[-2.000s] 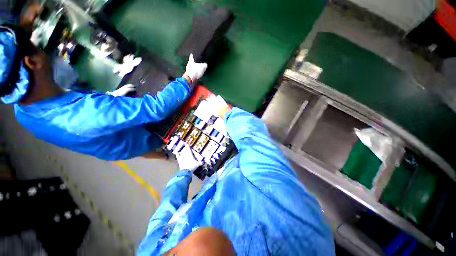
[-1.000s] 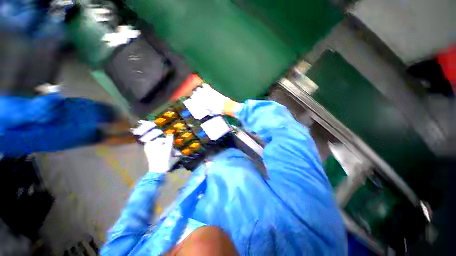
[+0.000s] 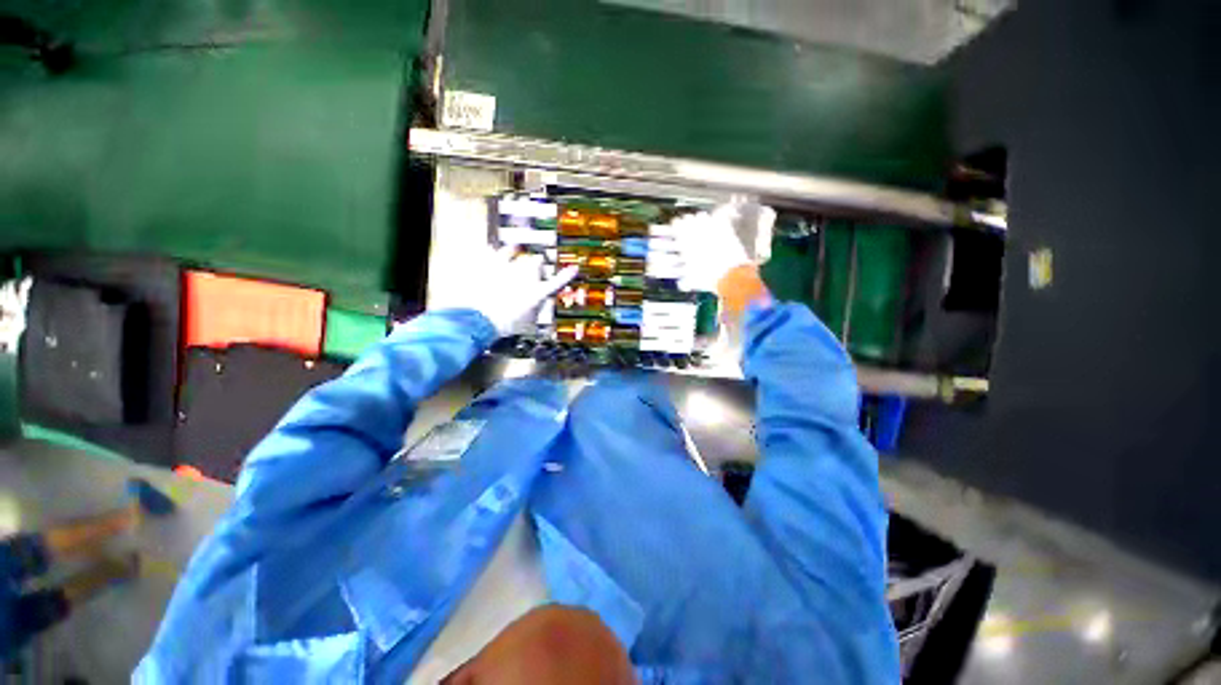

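A populated circuit board (image 3: 600, 297) with orange-copper coils and white and blue blocks lies between the conveyor rails in front of me. The far conveyor rail (image 3: 696, 174) runs along its far side. My left hand (image 3: 516, 285), in a white glove, is on the board's left part, one finger pointing over the coils. My right hand (image 3: 710, 254), in a white glove, is on the board's upper right part. The right fingers are blurred against white blocks, so their hold is unclear. The board's near edge shows dark parts close to my body.
A green bench (image 3: 201, 147) is at the left, with an orange sheet (image 3: 252, 313) and black foam pads (image 3: 87, 341) along its near edge. A dark grey machine cabinet (image 3: 1111, 268) stands at the right. Silver frames (image 3: 931, 596) are in a black bin below right. Another person's part shows at lower left.
The board has moved from in front of my body beside the bench to between the conveyor rails. My view and body have turned towards the conveyor. The other person is now mostly out of view.
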